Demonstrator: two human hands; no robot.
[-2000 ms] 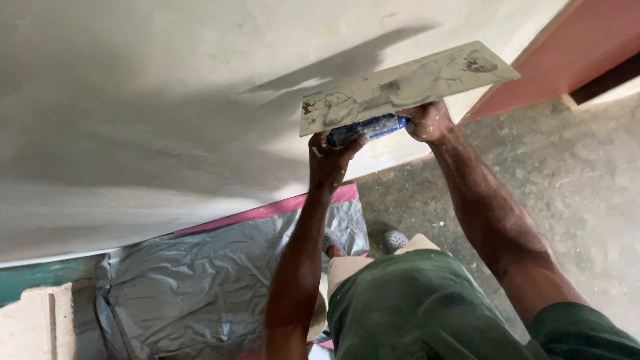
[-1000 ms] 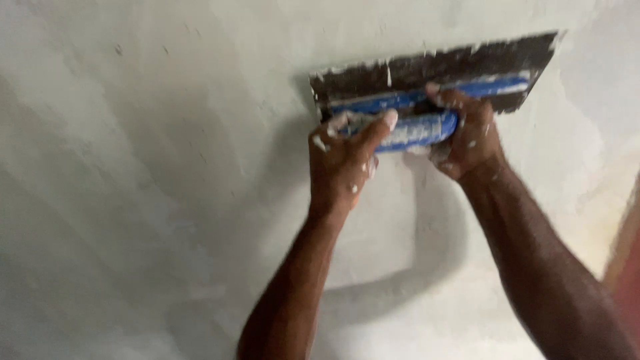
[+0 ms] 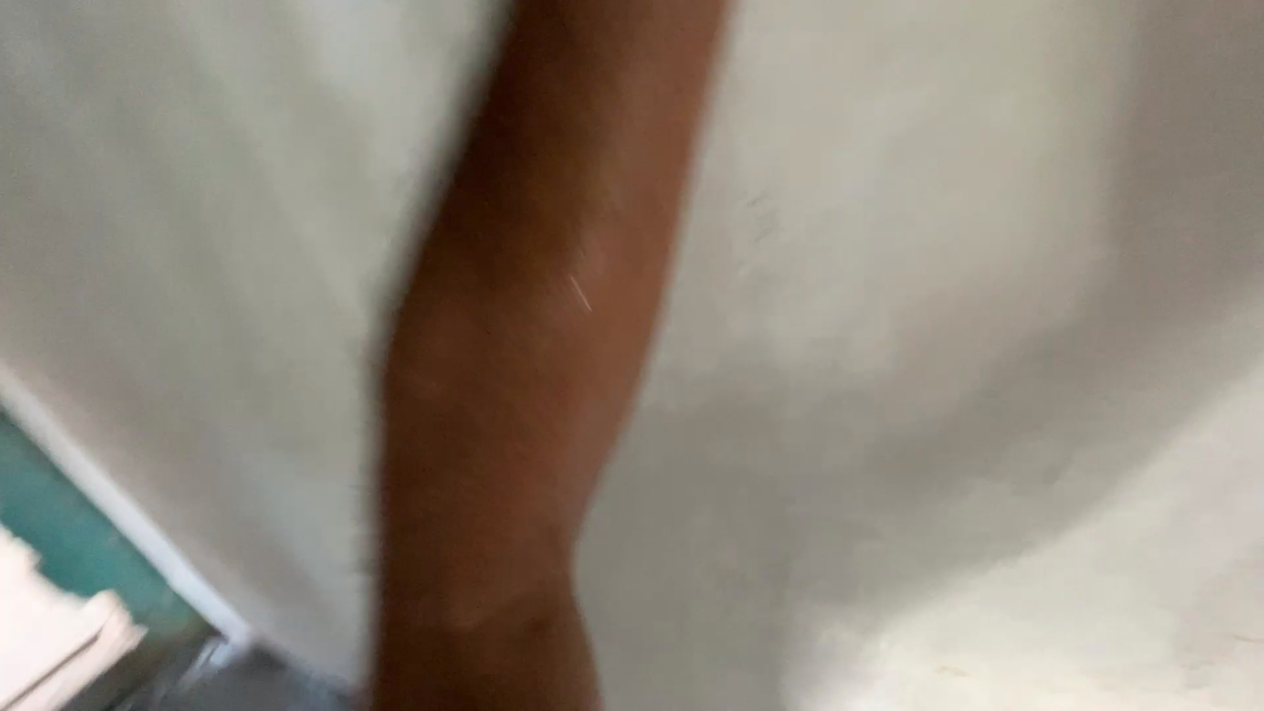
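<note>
One bare arm (image 3: pixel 523 355) crosses the head view from the bottom edge up past the top edge, blurred by motion. Its hand lies beyond the top of the frame, and the picture does not settle which arm it is. Neither my left hand nor my right hand shows, and no trowel is visible. Behind the arm spreads a pale plastered wall (image 3: pixel 889 296), with a broad soft shadow across its right part.
At the lower left, a white edge strip (image 3: pixel 138 533) borders a green surface (image 3: pixel 69 523). Below are a pale, broken-edged piece (image 3: pixel 49 632) and some dark, shiny sheeting (image 3: pixel 247 681).
Both hands, earlier together on the blue-handled plastering trowel against the wall, have left the view with it. The view has swung strongly and an arm now fills its middle.
</note>
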